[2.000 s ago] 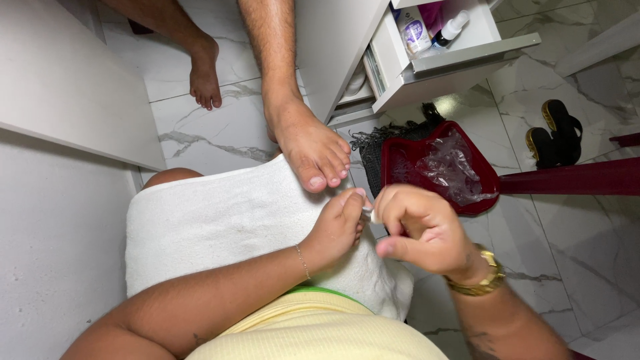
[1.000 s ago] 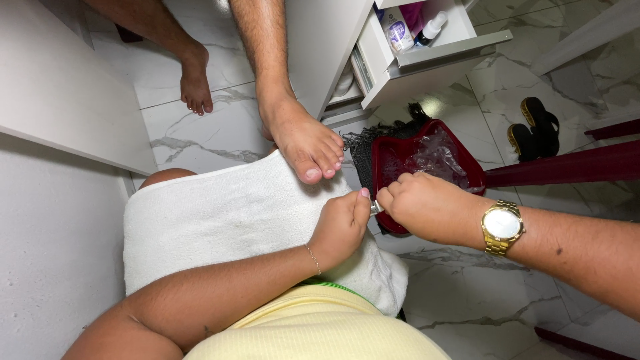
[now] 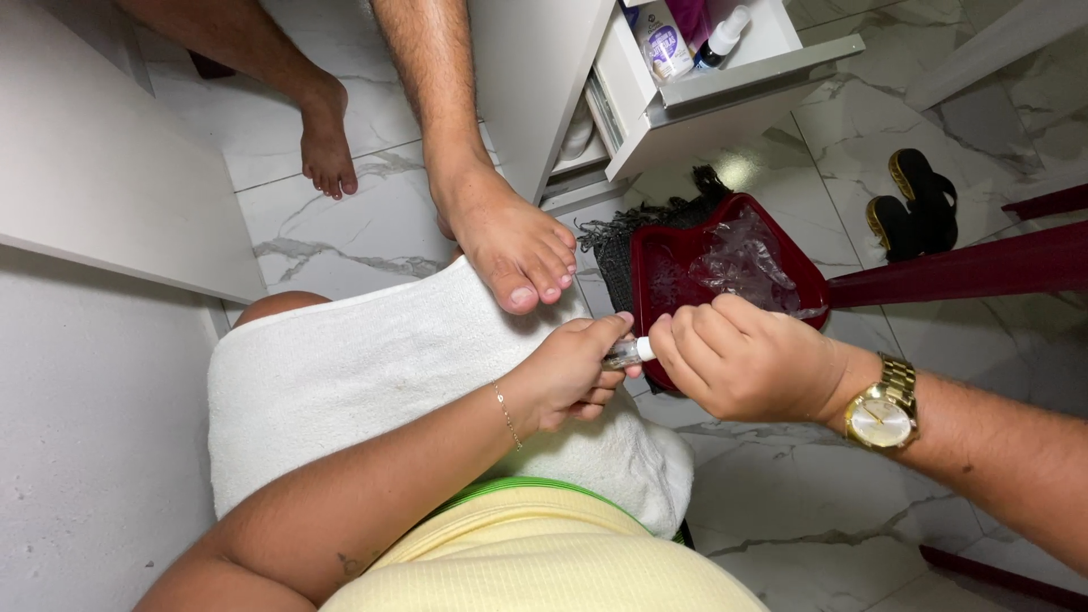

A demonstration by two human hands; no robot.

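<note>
My left hand point(image 3: 582, 367) is closed around a small clear bottle point(image 3: 622, 354) with a white cap or neck, held over the right side of a white towel point(image 3: 340, 382) on my lap. My right hand point(image 3: 744, 361), with a gold watch on its wrist, has its fingertips at the white end point(image 3: 645, 348) of the bottle; whether the cap is on or loosened I cannot tell. Just above my left hand, another person's foot point(image 3: 510, 234) rests on the towel's top edge. That person's other foot point(image 3: 328, 144) is on the tiled floor.
A dark red basin point(image 3: 646, 255) holding crumpled clear plastic stands on a dark fringed mat point(image 3: 614, 259), beyond my hands. Above it an open white drawer point(image 3: 748, 81) holds bottles. Black sandals point(image 3: 914, 204) lie on the floor at the right. A white panel point(image 3: 119, 161) is at the left.
My right hand has straightened out to the right of my left hand since the first frame. More of the small bottle shows between the hands now than a second ago.
</note>
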